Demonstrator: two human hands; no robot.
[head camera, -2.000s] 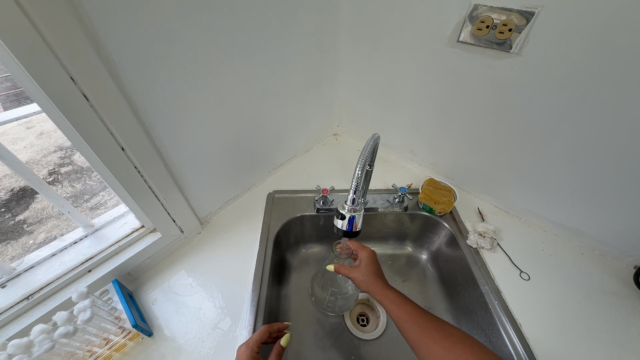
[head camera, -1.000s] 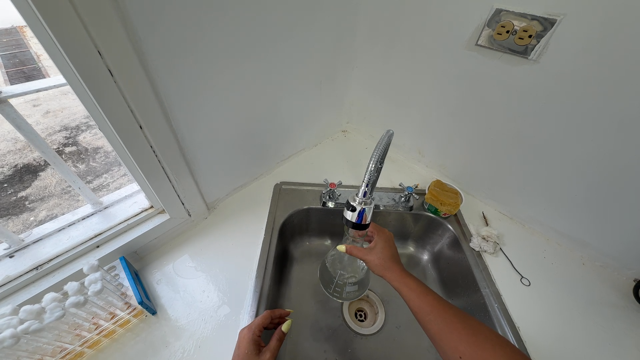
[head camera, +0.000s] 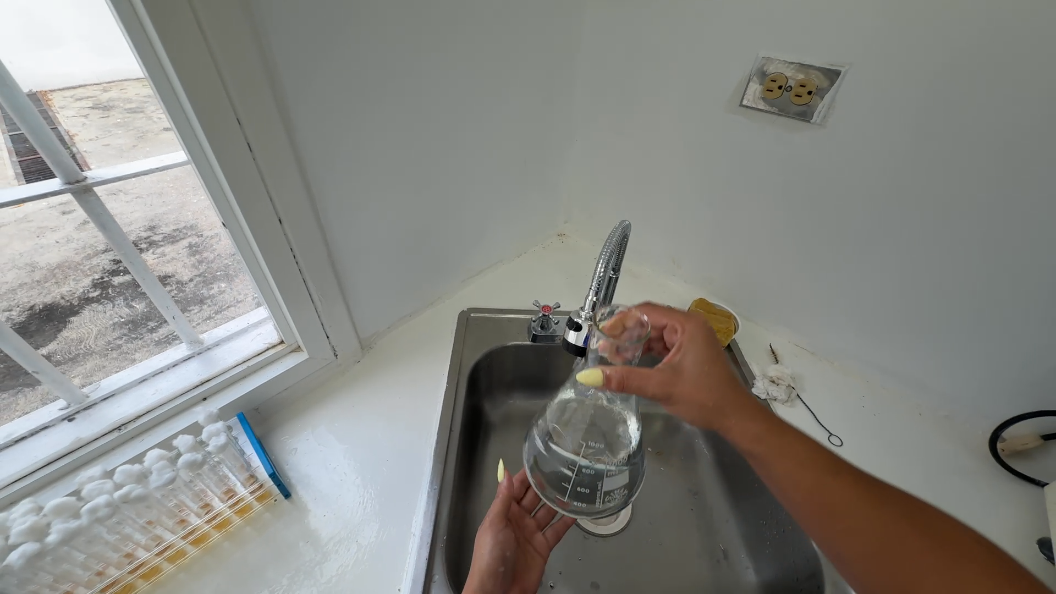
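Observation:
My right hand (head camera: 681, 363) grips the neck of a glass Erlenmeyer flask (head camera: 586, 454), which holds clear liquid and bears graduation marks. The flask is slightly tilted above the stainless steel sink (head camera: 701, 495). My left hand (head camera: 520, 536) is palm up with fingers spread at the flask's lower left; whether it touches the glass I cannot tell. Just behind the flask's neck is the chrome faucet (head camera: 606, 264) with its flexible spout. The red-marked tap handle (head camera: 545, 318) shows to its left; the other handle is hidden behind my right hand.
A rack of cotton-plugged test tubes (head camera: 157, 503) with amber contents stands at the lower left. Right of the sink lie a wire-handled brush (head camera: 813, 412) and white wadding (head camera: 774, 384). A yellow sponge (head camera: 714, 322) sits behind it. A black cable (head camera: 1002, 437) is at the right edge.
My right hand has lifted the flask from under the faucet, up and toward me. My left hand, lower left of the flask before, is now open close to its base.

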